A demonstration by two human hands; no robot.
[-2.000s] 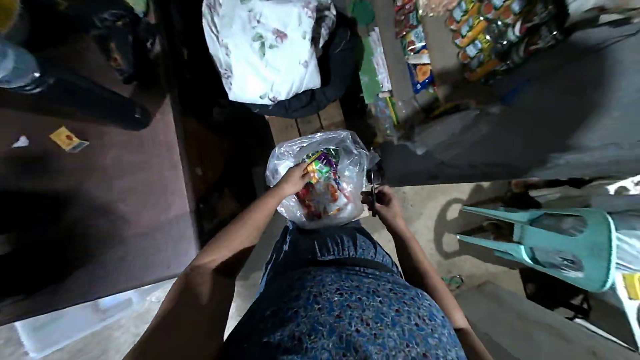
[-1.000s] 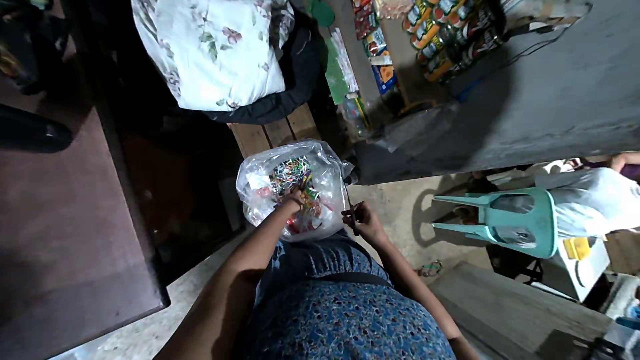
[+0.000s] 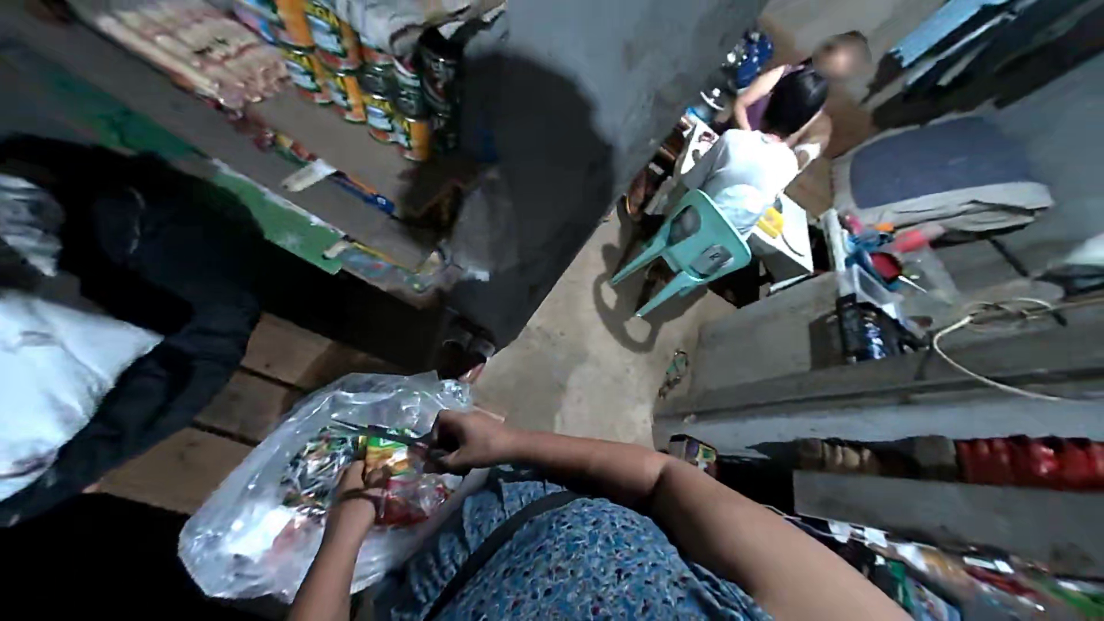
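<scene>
A clear plastic bag [image 3: 233, 517] filled with small colourful wrappers and cut pieces [image 3: 319, 466] lies open in front of my body. My left hand [image 3: 360, 490] is over the bag's contents, its fingers on a green and yellow packet [image 3: 388, 455]. At the bag's right rim my right hand [image 3: 466, 440] grips scissors [image 3: 379, 429], whose dark blades point left across the top of the packet. Red wrappers [image 3: 410, 500] lie just below the packet, inside the bag. Whether the blades are touching the packet is not clear.
Wooden slats [image 3: 172, 461] and dark cloth [image 3: 172, 345] are left of the bag. Shelves with cans [image 3: 345, 86] stand at upper left. Beyond the concrete floor [image 3: 569, 371], people sit by a green plastic chair [image 3: 703, 246]. A concrete ledge [image 3: 742, 345] runs along the right.
The view has swung right, showing people and more shelving. My right hand has come from beside the bag to over its rim, with the scissors across the packet.
</scene>
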